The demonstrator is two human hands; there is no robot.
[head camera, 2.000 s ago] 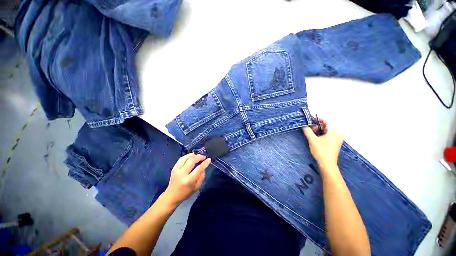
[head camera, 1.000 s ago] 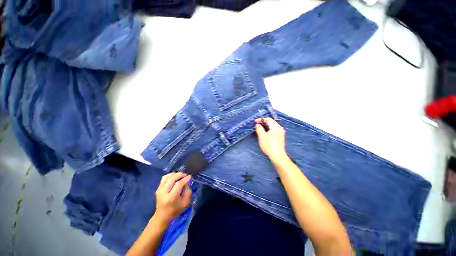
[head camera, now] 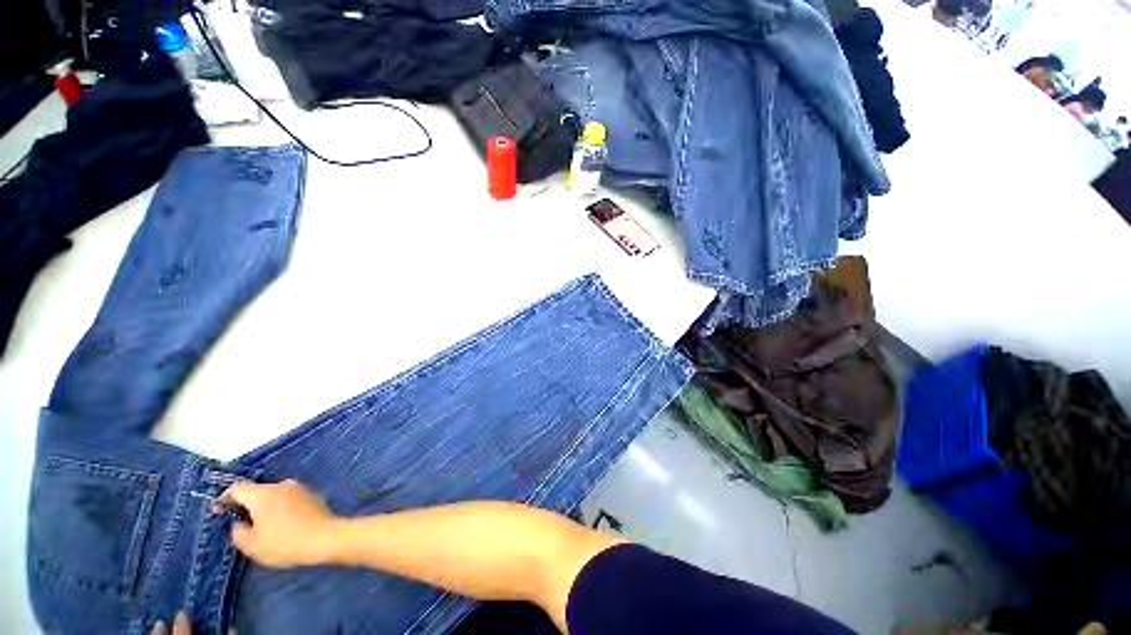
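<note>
Blue denim jeans (head camera: pixel 409 422) with dark printed motifs lie spread on the white table, one leg up at the left, the other reaching right. The back pocket (head camera: pixel 93 527) faces up at the lower left. My right hand (head camera: pixel 279 523) is at the waistband (head camera: pixel 213 546), closed around small dark thread snips (head camera: pixel 231 507) whose shiny tip points left. Only fingertips of my left hand (head camera: pixel 174 625) show at the bottom edge, by the waistband; its grip is hidden.
A red thread cone (head camera: pixel 501 169), a yellow-capped bottle (head camera: pixel 588 158) and a smartphone (head camera: pixel 623 227) stand or lie beyond the jeans. More jeans (head camera: pixel 732 149) are heaped behind. Black garments (head camera: pixel 360 56) and a cable (head camera: pixel 372 161) are at the far left. A blue crate (head camera: pixel 949 422) is at right.
The view has swung right, showing the cone, bottle, phone and crate. My right hand stays at the waistband; my left hand is now mostly out of the picture.
</note>
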